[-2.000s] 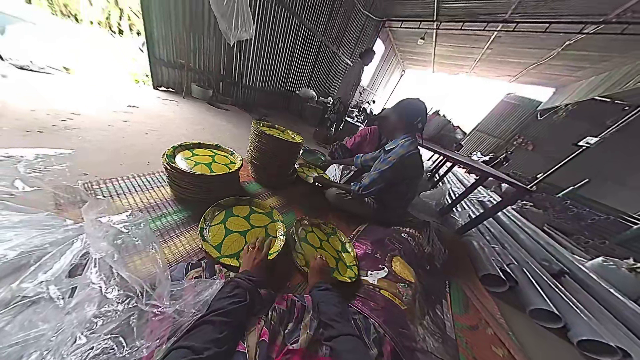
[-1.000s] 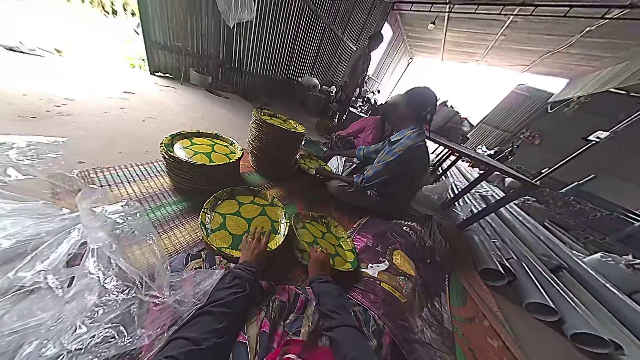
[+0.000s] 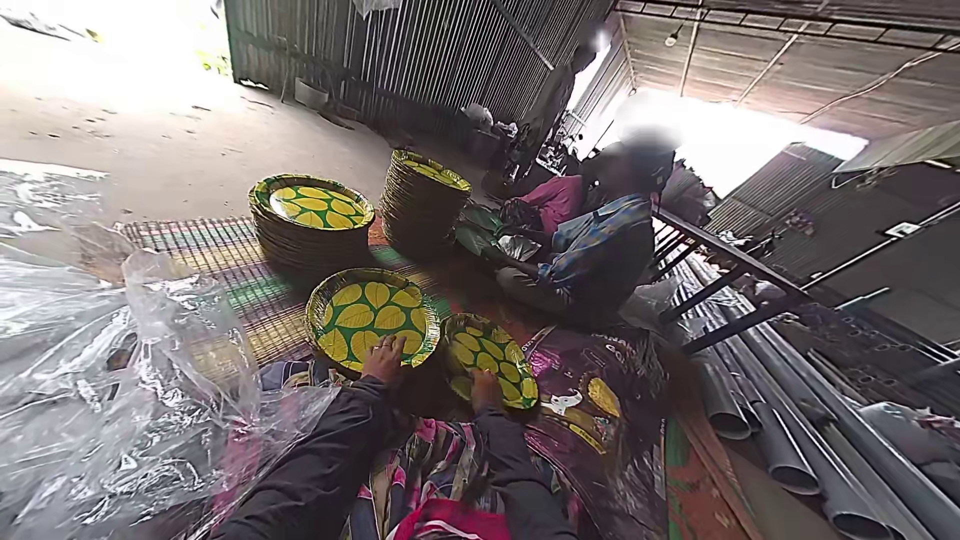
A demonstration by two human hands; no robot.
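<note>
My left hand (image 3: 385,361) rests on the lower rim of a round green plate with yellow leaf shapes (image 3: 367,311). Just right of it, my right hand (image 3: 486,388) touches the lower part of a second plate of the same pattern (image 3: 491,358), which lies tilted. Whether either hand grips its plate cannot be told. Beyond them on the woven mat stands a stack of leaf-patterned plates (image 3: 311,225), and a taller stack (image 3: 426,199) is to its right.
Clear plastic sheeting (image 3: 150,390) spreads at the left over the mat (image 3: 225,262). A seated person in a checked shirt (image 3: 607,240) is ahead, with another in pink (image 3: 556,201) beyond. A purple printed sack (image 3: 592,397) lies to the right, before grey pipes (image 3: 787,450) and a metal frame (image 3: 727,255).
Both hands stay at their two plates, with only small shifts. The seated person in the checked shirt has moved their arms, and green material now shows before them.
</note>
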